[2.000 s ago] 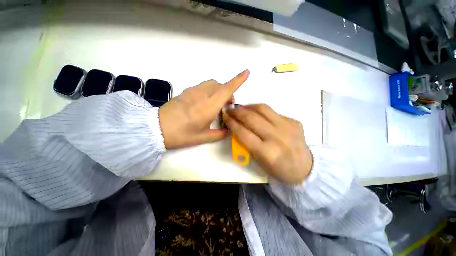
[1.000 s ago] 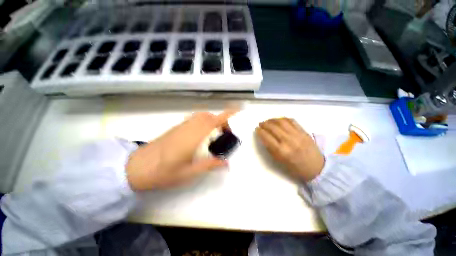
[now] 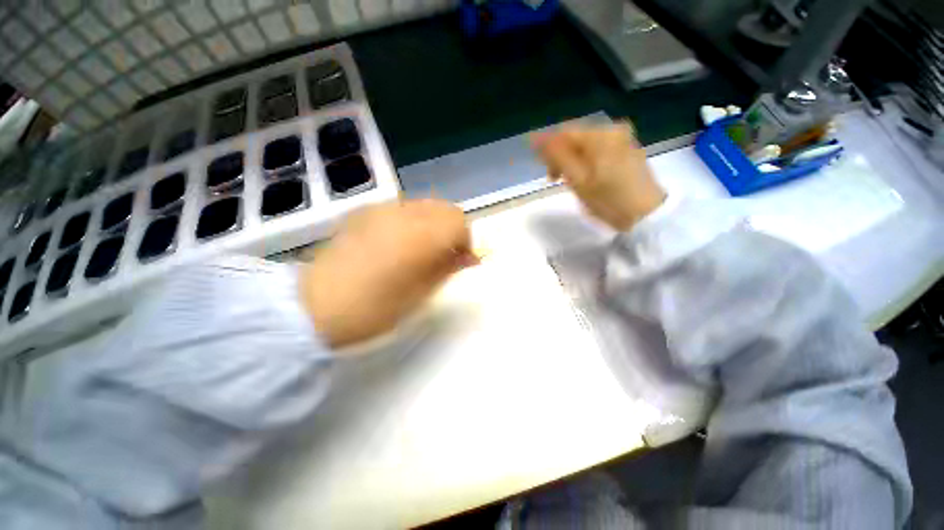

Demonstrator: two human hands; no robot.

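Observation:
My left hand [image 3: 388, 271] is blurred and curled over the white bench at the middle left. Its fingers hide whatever may be in it. My right hand [image 3: 606, 171] is raised near the bench's back edge, by a translucent grey film sheet [image 3: 481, 169]. Its fingers are bent and blurred, and I cannot tell if they pinch anything. A thick white foam tray [image 3: 385, 184] stands at the left, with rows of pockets holding dark watch heads [image 3: 285, 197]. The orange squeegee does not show.
A blue parts box [image 3: 740, 171] with small items stands at the back right. A white paper [image 3: 828, 223] lies in front of it. A dark green surface [image 3: 445, 104], a pale grid rack [image 3: 155, 52] and a grey-white stack [image 3: 657, 57] are behind.
The view has turned, and the tray now reaches further down the left. The watch at my left hand no longer shows. My right hand has moved from the bench's middle to its back edge.

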